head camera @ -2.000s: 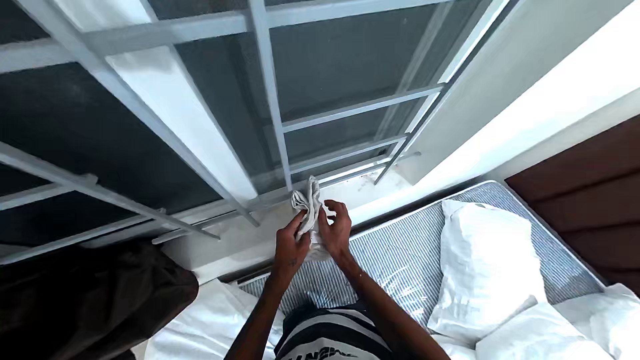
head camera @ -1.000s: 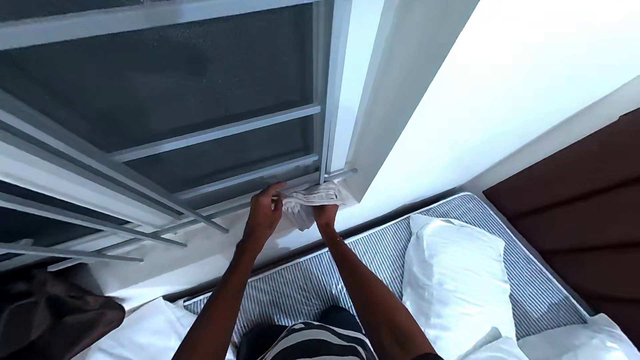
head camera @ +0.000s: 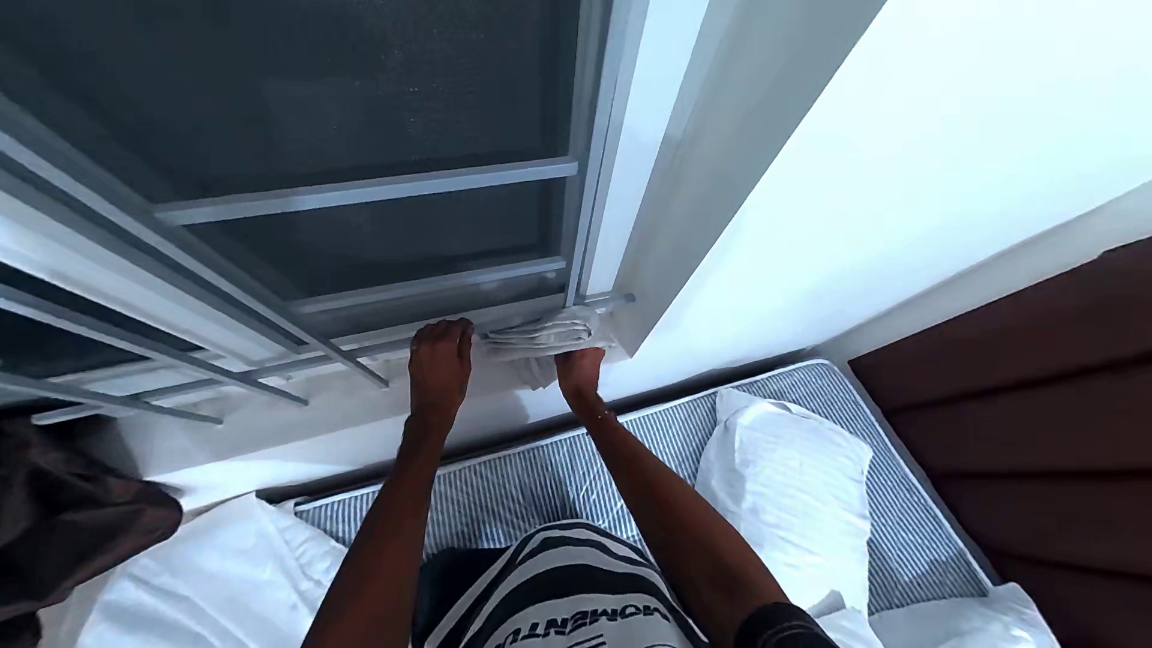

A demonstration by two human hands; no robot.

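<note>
A folded white cloth (head camera: 549,333) lies against the bottom rail of the metal window grille, at its right corner over the sill. My right hand (head camera: 580,371) is under the cloth's right part and holds it, the fingers partly hidden by the folds. Left of the cloth, my left hand (head camera: 441,360) is at the bottom rail of the window grille (head camera: 387,346), its fingers bent over the rail's edge; whether they grip it is unclear. The window sill (head camera: 504,378) runs beneath both hands.
Below the sill is a striped mattress (head camera: 504,504) with a white pillow (head camera: 792,486) and more white bedding (head camera: 216,576). A dark brown cloth item (head camera: 81,522) sits at the left. A brown padded headboard (head camera: 1017,414) stands at right. Grille bars stick out at left.
Both hands were together on the cloth two seconds ago; now the left is apart from it, on the rail. The cloth is at the grille's right corner. The view has shifted right.
</note>
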